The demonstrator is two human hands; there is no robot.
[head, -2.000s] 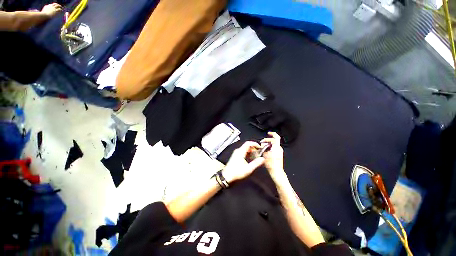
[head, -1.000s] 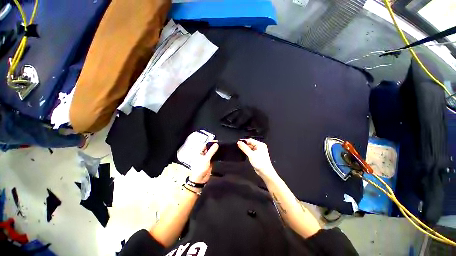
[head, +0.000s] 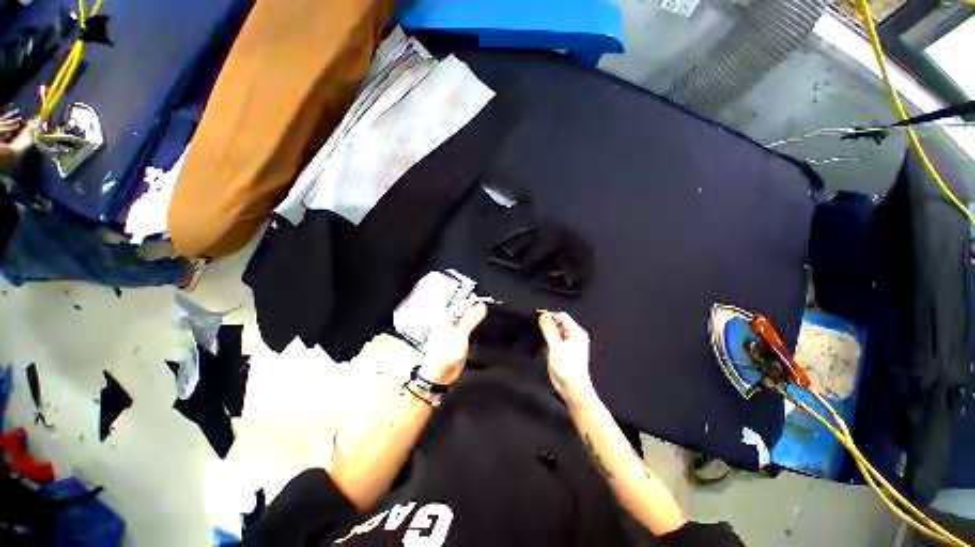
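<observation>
My left hand (head: 458,337) and my right hand (head: 565,347) are at the near edge of the dark table. Between their fingertips a small black garment piece (head: 508,329) is stretched, hard to see against the table and my black shirt. The stack of small light pieces (head: 428,305) lies beside and partly behind my left hand. A loose heap of small black pieces (head: 540,256) lies just beyond my hands. A small white piece (head: 498,194) lies beyond the heap.
Grey panels (head: 401,139) and black panels (head: 310,278) lie left, beside the brown sleeve board (head: 273,118). The steam iron (head: 738,347) stands right, near its blue rest (head: 829,363), with yellow hoses. A blue block (head: 524,21) is at the back. Another person's hand (head: 13,134) is far left.
My hands have moved apart from being close together two seconds ago, with the black piece now between them. The view has shifted. The other person's hand is back in view at far left.
</observation>
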